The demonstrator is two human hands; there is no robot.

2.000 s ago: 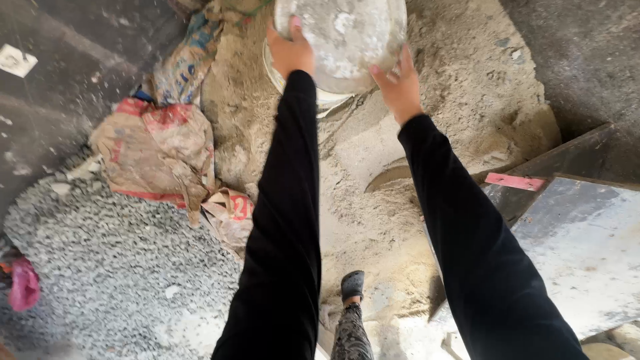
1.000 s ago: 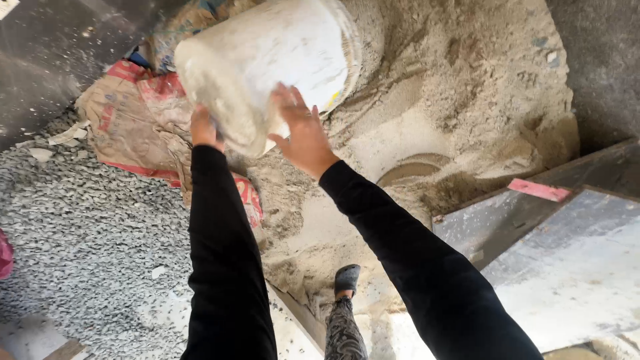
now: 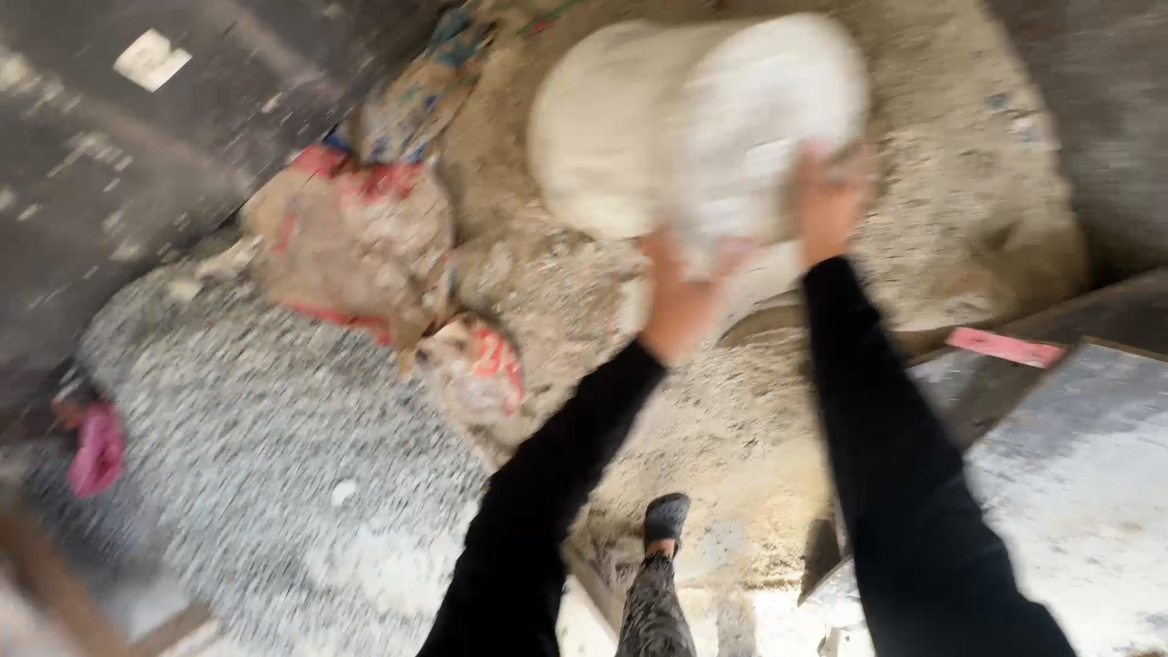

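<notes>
A whitish, cement-stained bucket [image 3: 602, 128] lies tilted on its side over sandy ground [image 3: 949, 164] at the upper middle of the head view, blurred by motion. My left hand [image 3: 686, 297] is at the lower edge of its near end, thumb and fingers spread. My right hand [image 3: 832, 196] touches the right side of that end. Whether the fingers close on the bucket is too blurred to tell. Both arms wear black sleeves.
Grey gravel [image 3: 292, 456] is heaped at the left, with torn paper sacks [image 3: 365, 246] beside it. Dark panels [image 3: 182, 119] stand at the upper left. A whitish-stained board [image 3: 1086, 465] and a pink strip [image 3: 1006, 348] are at the right. My shoe [image 3: 666, 517] shows below.
Two seconds ago the bucket showed its round end between my hands; one second ago it lay tipped towards the sacks. Now it has swung to the right, with both hands.
</notes>
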